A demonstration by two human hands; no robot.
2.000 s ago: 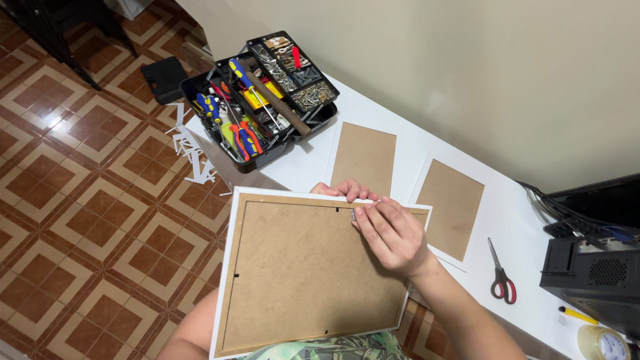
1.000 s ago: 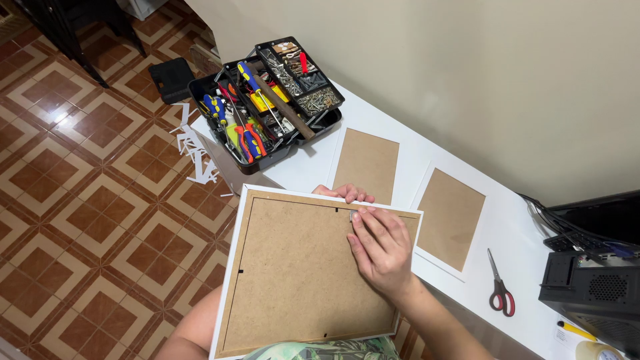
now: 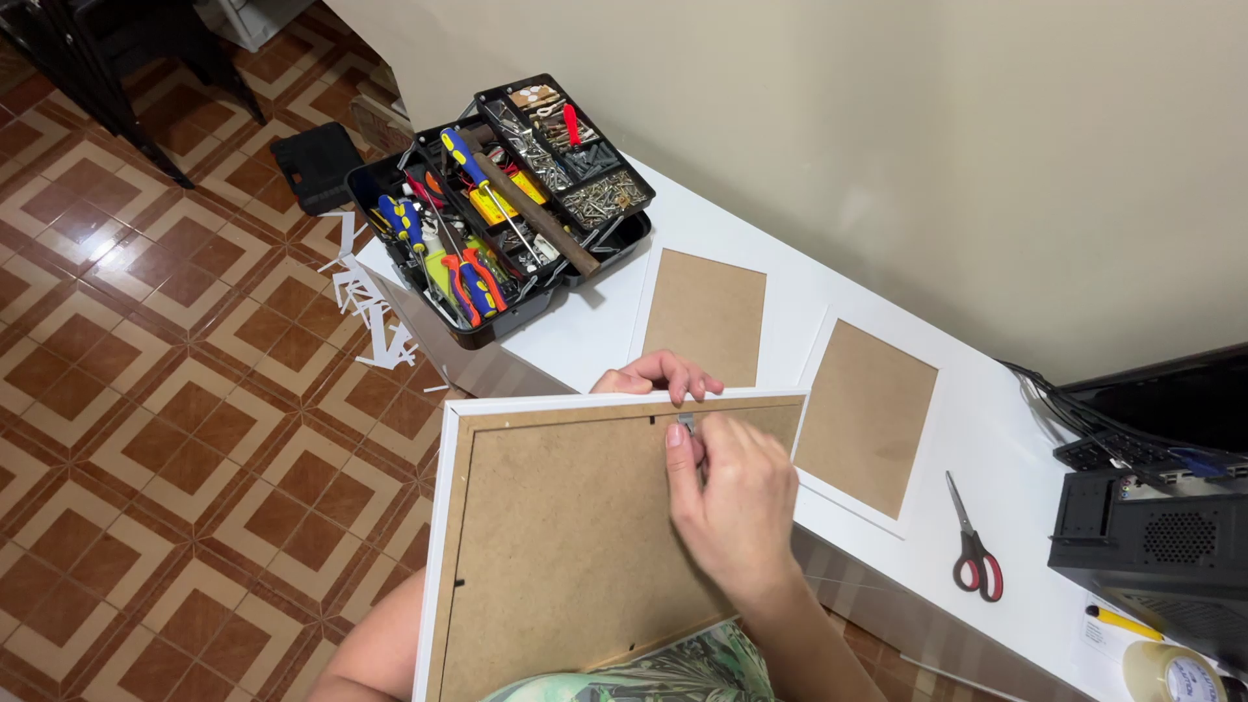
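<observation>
A white picture frame with a brown fiberboard back [image 3: 565,526] stands tilted against my lap, its back facing me. Behind its top edge, my left hand [image 3: 661,376] grips the rim with the fingertips curled over it. My right hand [image 3: 736,487] is at the back near that edge, thumb and fingers closed around a small metal hanger [image 3: 686,421], which is partly hidden. A small black tab [image 3: 652,420] sits just left of the hanger, and more tabs show along the left and bottom sides of the backing.
On the white desk [image 3: 780,244] are an open toolbox [image 3: 497,317], two white frames with brown panels [image 3: 710,302] [image 3: 868,414], scissors [image 3: 965,556], a yellow cutter [image 3: 1123,622], clear tape [image 3: 1165,673] and a black computer case [image 3: 1150,546]. White strips [image 3: 375,312] and a black case [image 3: 317,168] lie left.
My right hand has curled in more, and the small metal piece now shows above its fingertips. Both hands stay at the frame's top edge.
</observation>
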